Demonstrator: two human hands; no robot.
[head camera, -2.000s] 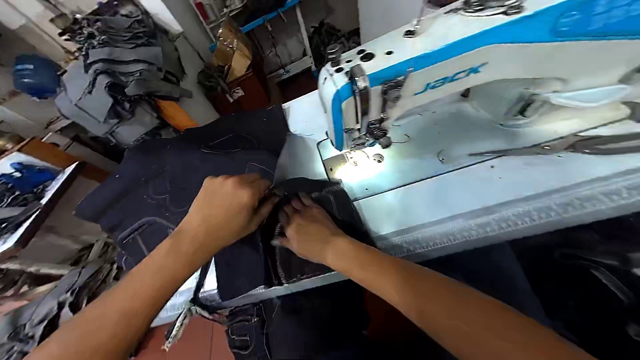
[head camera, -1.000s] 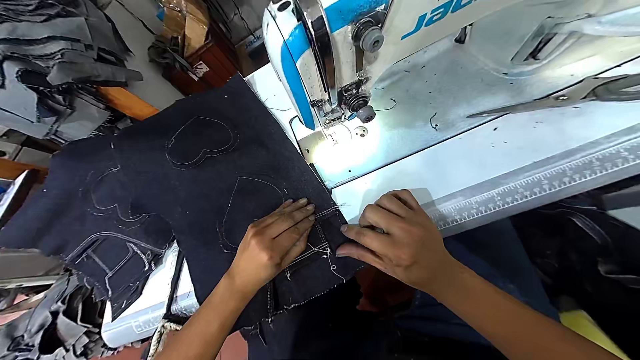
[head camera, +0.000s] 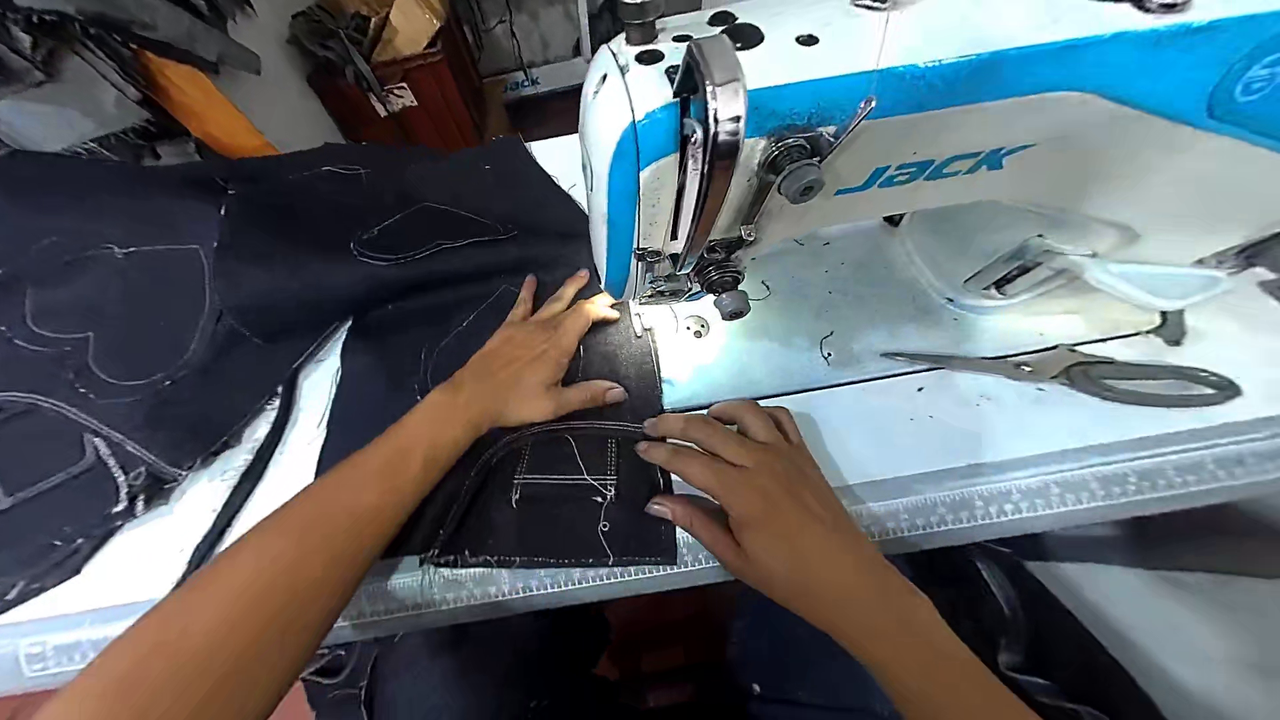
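Dark denim fabric (head camera: 400, 290) with white stitched outlines, one heart-shaped, lies across the sewing table. Its right edge runs under the needle area of a white and blue Jack sewing machine (head camera: 960, 110), where a lamp lights the needle plate. My left hand (head camera: 530, 365) rests flat on the denim with fingers spread, just left of the presser foot (head camera: 640, 318). Below it, double white stitching curves across a dark denim piece (head camera: 570, 525). My right hand (head camera: 730, 480) touches that piece's right edge with its fingertips, thumb lower on the same edge.
Metal scissors (head camera: 1070, 370) lie on the table to the right. A ruler strip (head camera: 1000, 497) runs along the front edge. Loose thread bits lie near the needle plate. Behind, at the upper left, are an orange cloth (head camera: 195, 100) and a dark red box (head camera: 425, 95).
The denim's right edge, in front of the needle area one second ago, now lies under it. My left hand has moved up the fabric to beside the presser foot. The view has shifted.
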